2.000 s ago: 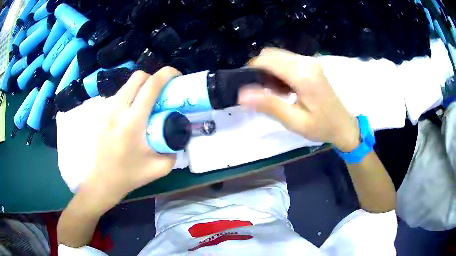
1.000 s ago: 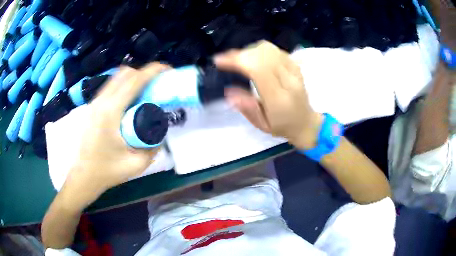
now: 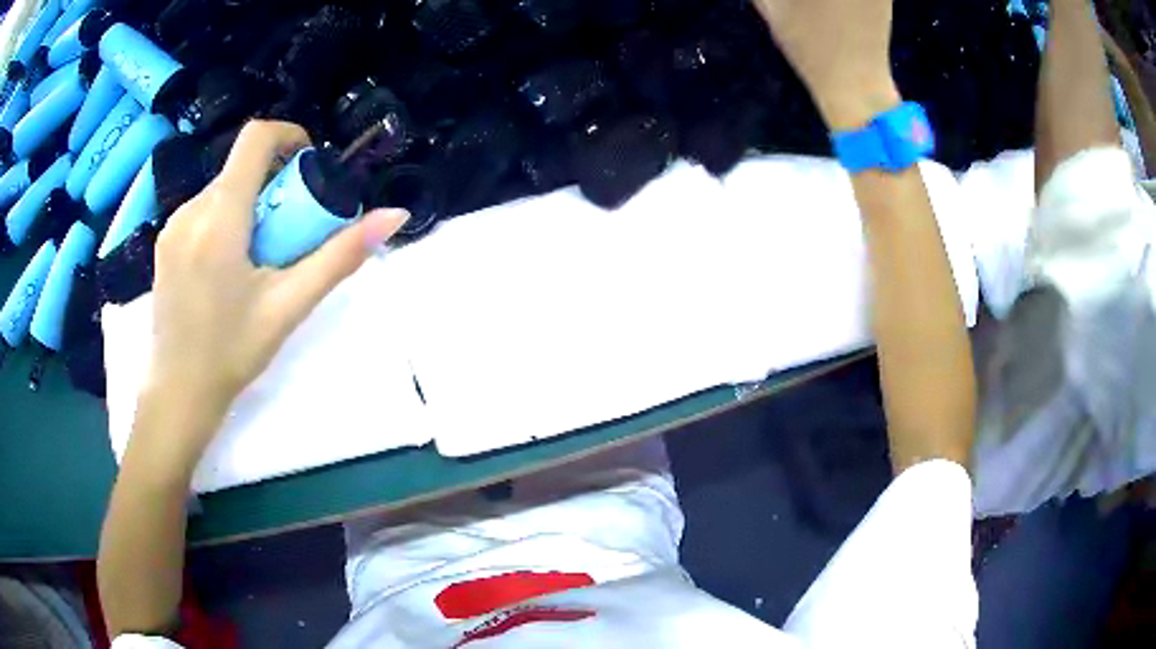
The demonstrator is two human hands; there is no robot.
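My left hand [image 3: 235, 260] holds one light-blue housing [image 3: 299, 216] at the left, above the pad's back edge. A black end with a thin peg points up and right from it. The hand's thumb is spread away on the near side. My right hand [image 3: 830, 44] reaches up to the top edge over the heap of black caps [image 3: 621, 152]; its fingers are cut off by the frame, so what it holds cannot be seen. A blue wristband [image 3: 884, 137] is on that wrist.
White pads [image 3: 609, 304] lie along the front edge of the green table [image 3: 317, 486]. Piled blue housings [image 3: 121, 159] lie at the left, and black caps fill the back. Another person's arm and white sleeve [image 3: 1093, 209] are at the right.
My left hand has moved up and left, now with one housing visible instead of two. My right hand has left the capped housing and reached far up over the black heap. The neighbour's arm has moved inward.
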